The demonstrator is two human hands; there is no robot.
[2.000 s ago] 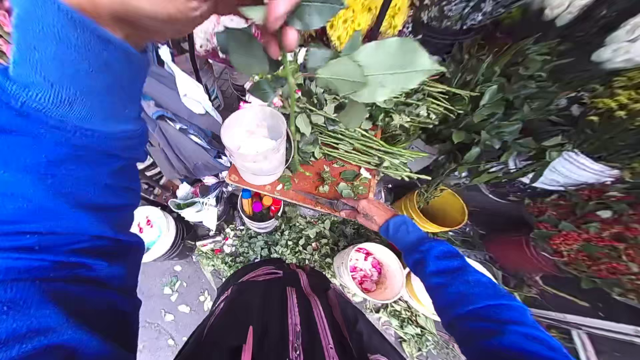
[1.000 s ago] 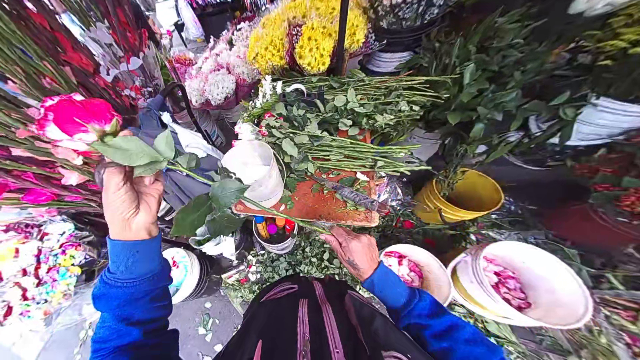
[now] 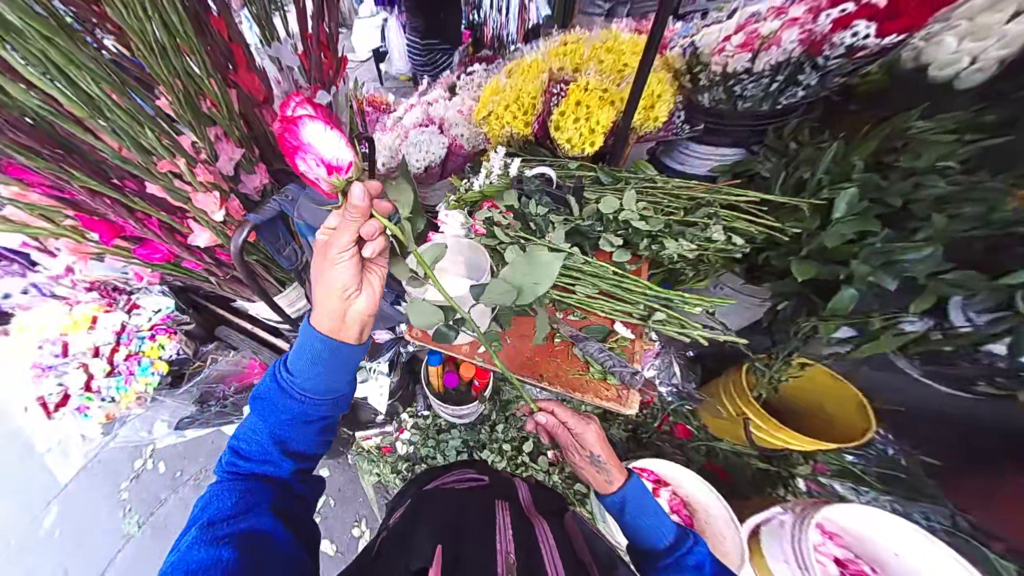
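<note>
My left hand (image 3: 353, 260) grips a long-stemmed rose just under its pink and white bloom (image 3: 314, 144). The green stem (image 3: 452, 296) slants down to the right, with leaves (image 3: 524, 280) along its upper half. At its lower end, my right hand (image 3: 578, 442) pinches the stem between thumb and fingers. Beneath the stem is a worn reddish wooden board (image 3: 524, 348) with leaf scraps on it. A knife-like tool with a wrapped handle (image 3: 600, 358) rests on the board's right part. Behind the rose leaves stands a white plastic bucket (image 3: 456, 268).
Cut green stems (image 3: 632, 292) lie across the board's back. A small bucket of colourful-capped containers (image 3: 456, 408) hangs near its front edge. Yellow buckets (image 3: 808, 408) stand right, white buckets with petals (image 3: 704, 504) lower right. Yellow flowers (image 3: 584, 112) are behind; gladioli (image 3: 160, 160) fill the left.
The right hand held the knife-like tool two seconds ago; the tool now lies on the board and that hand holds the stem's lower end. The bloom has turned more upright since one second ago.
</note>
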